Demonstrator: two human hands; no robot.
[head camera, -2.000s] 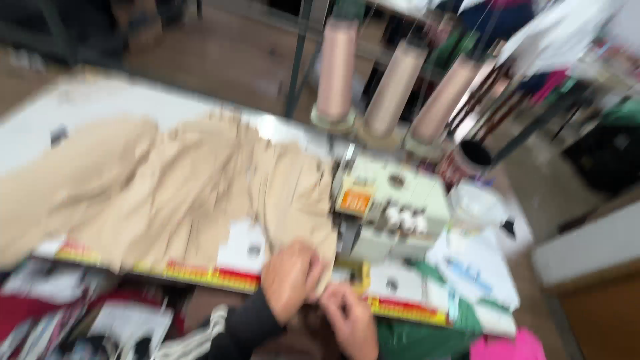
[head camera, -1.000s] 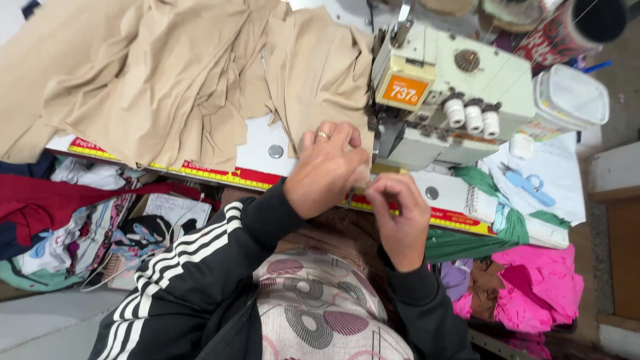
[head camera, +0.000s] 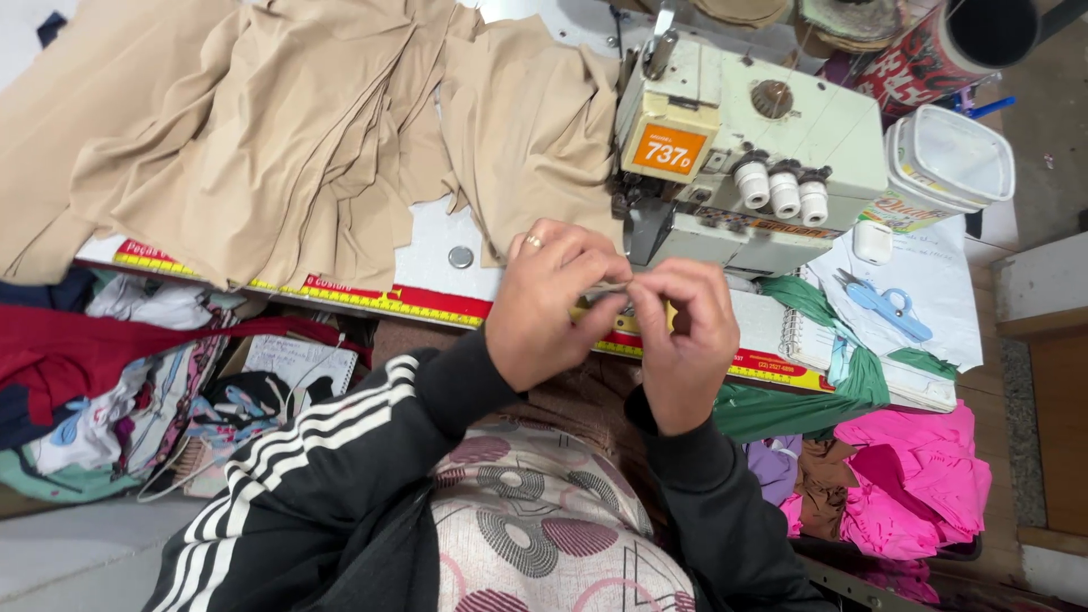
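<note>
Beige fabric (head camera: 289, 136) lies in folds over the left of the sewing table, reaching the overlock sewing machine (head camera: 765, 127). In front of the machine, my left hand (head camera: 557, 306) and my right hand (head camera: 684, 340) meet at their fingertips above the table's front edge. Between them they pinch a small, thin piece that looks like light fabric; the fingers mostly cover it. A ring is on my left hand. Three white tension knobs (head camera: 783, 194) are on the machine's front.
Blue thread snips (head camera: 888, 306) rest on paper at the right, near a white earphone case (head camera: 873, 243) and plastic tubs (head camera: 952, 161). Pink fabric (head camera: 918, 476) fills a bin below. Mixed cloths (head camera: 110, 399) hang at the left beneath the tape-marked table edge (head camera: 425, 311).
The view has moved closer over the table since the oldest frame. Both hands have stayed together by the machine's front, and my left hand's fingers now reach over toward my right fingertips.
</note>
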